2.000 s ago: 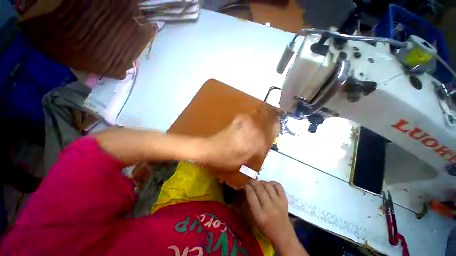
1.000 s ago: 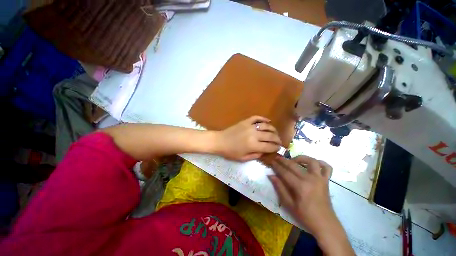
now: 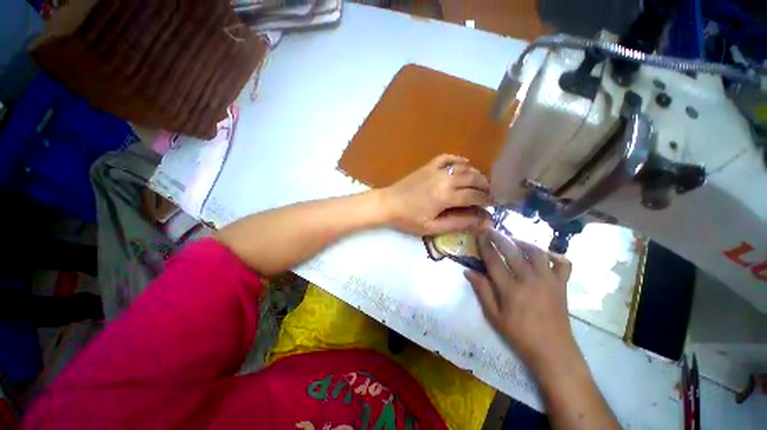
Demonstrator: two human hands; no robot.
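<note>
The tan leather panel (image 3: pixel 429 126) lies flat on the machine table, its right part running under the sewing machine head (image 3: pixel 572 134). My left hand (image 3: pixel 441 197), with a ring on one finger, holds the panel's near edge, fingers curled, just left of the needle area. My right hand (image 3: pixel 526 290) has its fingertips at the panel's near corner beside the presser foot, close to my left fingertips. A small yellowish patch with a dark edge (image 3: pixel 454 245) shows between my hands; I cannot tell what it is. The needle and the panel's corner are mostly hidden.
A tall brown panel stack (image 3: pixel 160 63) stands at the upper left, with pale sheets (image 3: pixel 294 13) behind it. A black phone (image 3: pixel 669 294) lies on the machine bed at the right. Dark-bladed snips (image 3: pixel 690 390) are at the lower right. Grey-green cloth (image 3: pixel 130 210) hangs at left.
The panel has turned and slid away from me under the machine head. My left hand has moved onto its near edge. My right hand has come up from the table's front edge to the needle area.
</note>
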